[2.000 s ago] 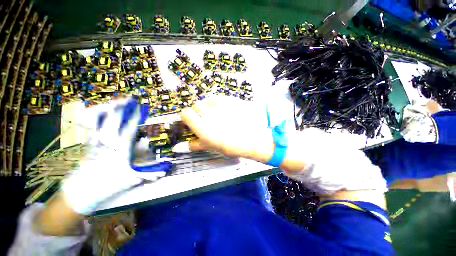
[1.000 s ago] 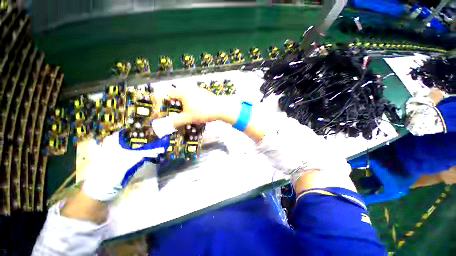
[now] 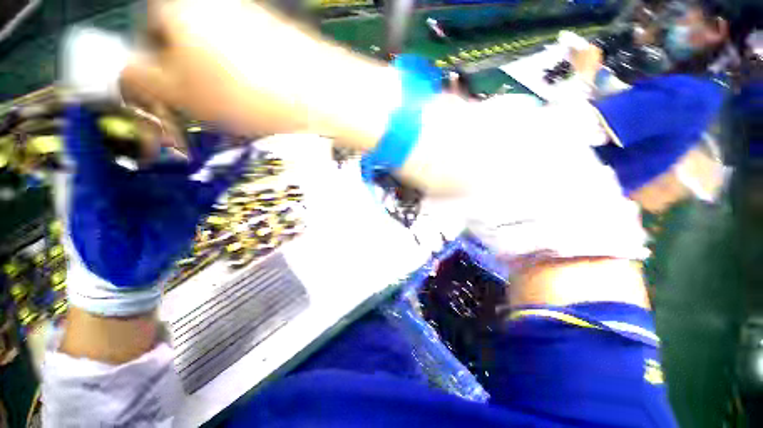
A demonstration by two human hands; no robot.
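Observation:
My left hand [image 3: 125,209], in a white glove with a blue palm, is raised at the left. My right hand [image 3: 201,67], with a blue wrist band, is blurred and reaches across at the upper left, its fingertips close to the left hand's fingers. A dark thing with a yellow block [image 3: 121,129], like a circuit board, shows between the hands; blur hides which hand grips it. Several circuit boards [image 3: 251,219] with yellow parts lie on the white bench behind the left glove.
A grey ribbed plate [image 3: 238,318] lies at the bench front. A blue bin [image 3: 435,347] with a clear liner and dark contents is below the bench edge. A masked person [image 3: 657,125] in blue is at the upper right. More yellow-part boards [image 3: 29,276] are at far left.
The view has swung, and the bin and masked person show more. Both hands have risen from the boards on the bench towards the upper left. The ribbed plate is uncovered.

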